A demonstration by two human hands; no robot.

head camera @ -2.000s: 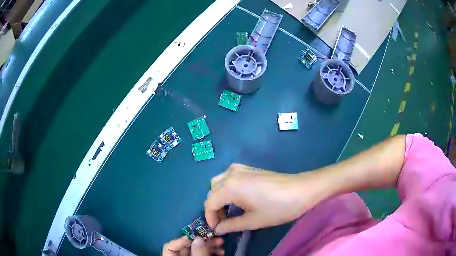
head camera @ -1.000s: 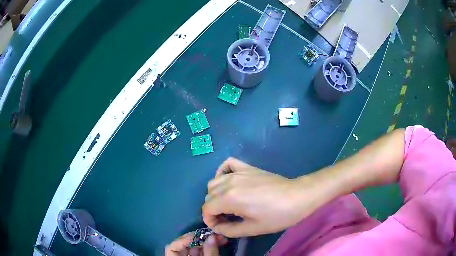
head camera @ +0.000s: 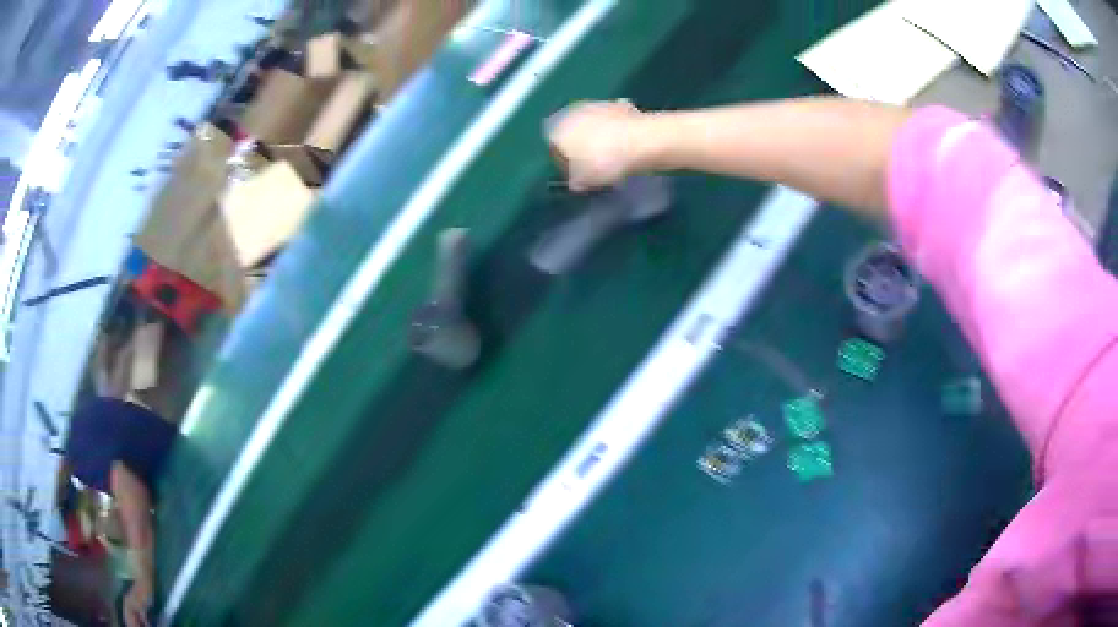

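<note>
My right hand (head camera: 597, 145) is stretched out over the green conveyor belt, blurred. A blurred grey housing (head camera: 601, 223) lies just below its fingers; I cannot tell if the hand grips it. My left hand is out of the picture. Another grey housing (head camera: 448, 325) is on the belt further left. On the bench are two dark populated boards (head camera: 747, 435), green boards (head camera: 803, 416) and a round grey housing (head camera: 883, 288), close to my right forearm. A pale greenish board (head camera: 962, 394) lies beside my sleeve.
The white side rail (head camera: 589, 459) runs diagonally between belt and bench. A grey housing (head camera: 521, 606) is cut off at the bottom edge. Cardboard sheets (head camera: 883, 52) lie at upper right. Cardboard boxes (head camera: 267, 211) and another person's arm (head camera: 135, 527) are beyond the belt at left.
The view has swung left towards the belt. My right hand has moved from the small board at the bench's near side to over the belt. My left hand and that board have left the picture.
</note>
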